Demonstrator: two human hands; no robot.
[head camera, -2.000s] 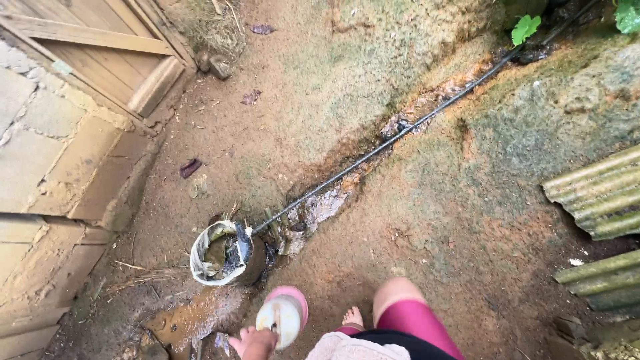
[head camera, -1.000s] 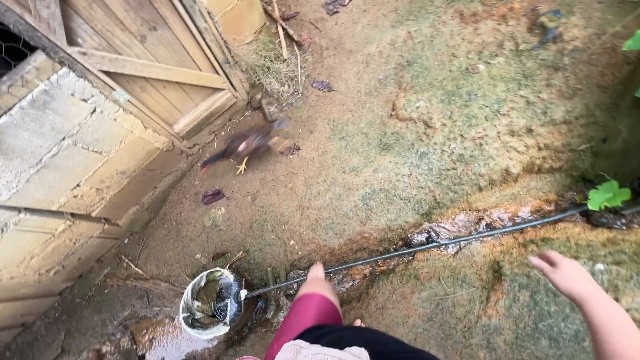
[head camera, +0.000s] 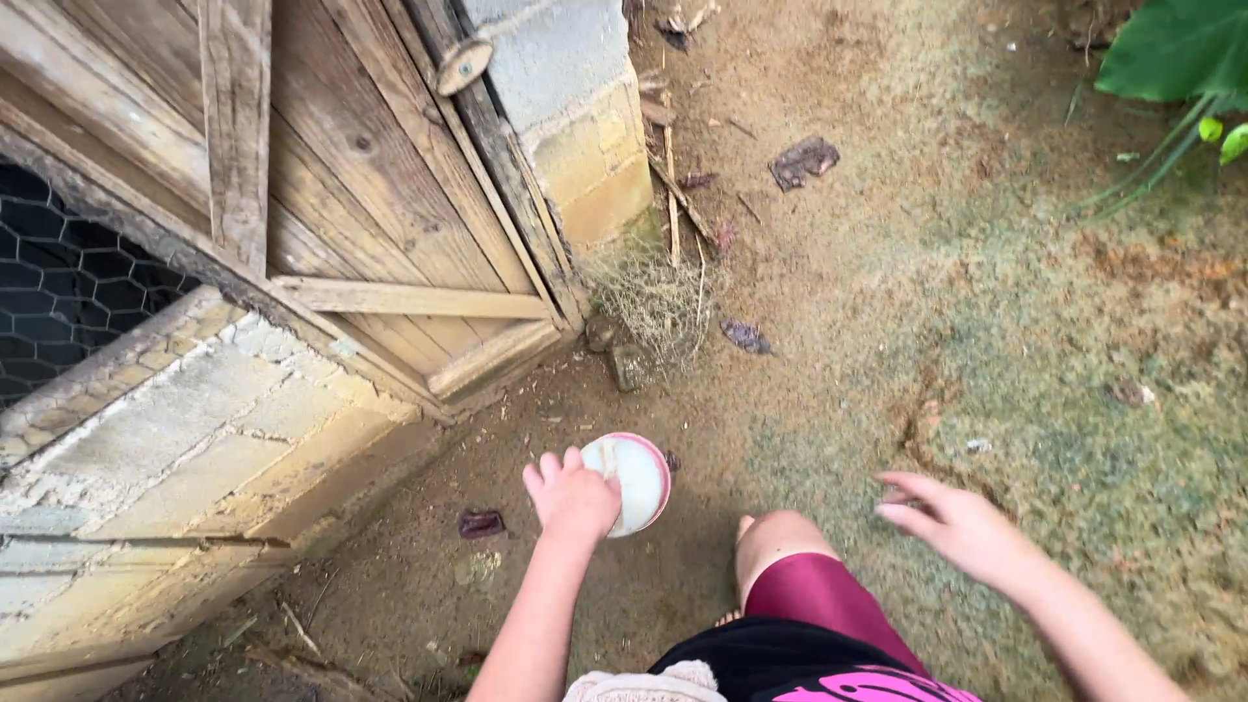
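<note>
A round white container with a pink rim (head camera: 639, 486) hangs low in front of me, left of my raised knee. My left hand (head camera: 577, 492) is at its left side, with the fingers curled at a narrow strip like a handle across its top. What is inside the container cannot be made out clearly. My right hand (head camera: 931, 517) is off to the right over the mossy ground, with its fingers apart and nothing in them. A pale cloth (head camera: 643, 684) lies at my waist against my black clothing.
A wooden plank door (head camera: 390, 195) with a wooden turn-latch (head camera: 464, 66) stands upper left, beside a concrete block wall (head camera: 244, 448) and wire mesh (head camera: 78, 283). Dry brush (head camera: 658, 302), stones (head camera: 627, 368) and sticks lie by the door's corner. A big green leaf (head camera: 1180, 49) reaches in upper right.
The view has moved toward the door; the bucket and the thin pipe on the ground have left it. The bird seen near the wall one second ago is out of view.
</note>
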